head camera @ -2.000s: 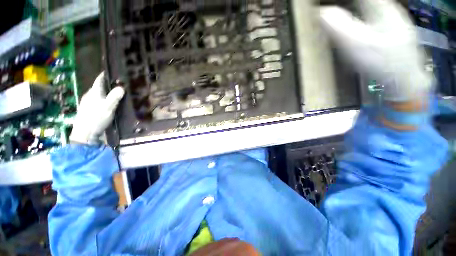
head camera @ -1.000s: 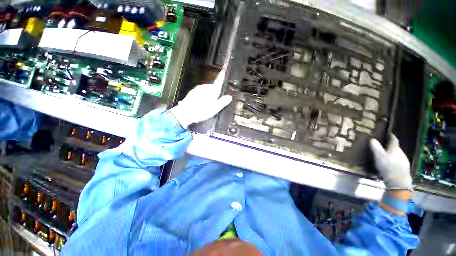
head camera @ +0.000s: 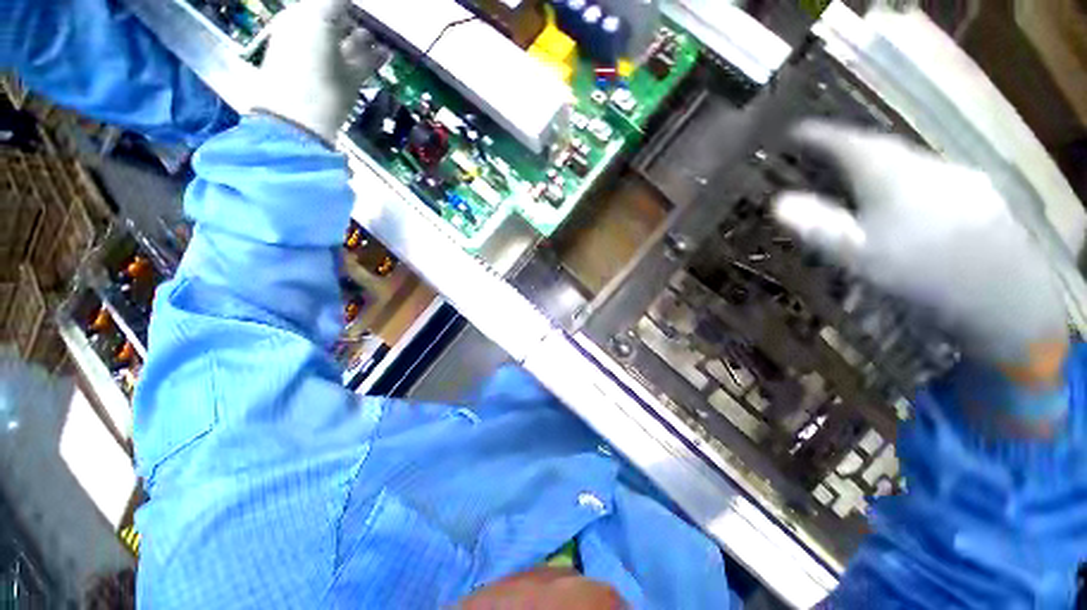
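Observation:
A black wave solder pallet [head camera: 668,393] with irregular cut-outs lies on the conveyor at right. A green circuit board [head camera: 536,197] with a long silver-white heat sink [head camera: 495,78] and a yellow block [head camera: 552,50] lies left of it. My left hand [head camera: 308,69], in a white glove, is at the board's left part; its fingers are partly hidden, so I cannot tell whether it grips the board. My right hand [head camera: 912,221], gloved and blurred, is over the pallet with fingers apart and nothing seen in it.
The silver conveyor rail [head camera: 536,340] runs diagonally between my body and the board and pallet. Trays of dark parts with orange spots [head camera: 119,304] stand below the line at left. Another person's blue sleeve [head camera: 107,66] shows at upper left. Brown cartons [head camera: 48,203] are at far left.
My left hand has left the pallet's edge and moved left to the circuit board. My right hand has moved from the pallet's near right corner to over it. The view has turned.

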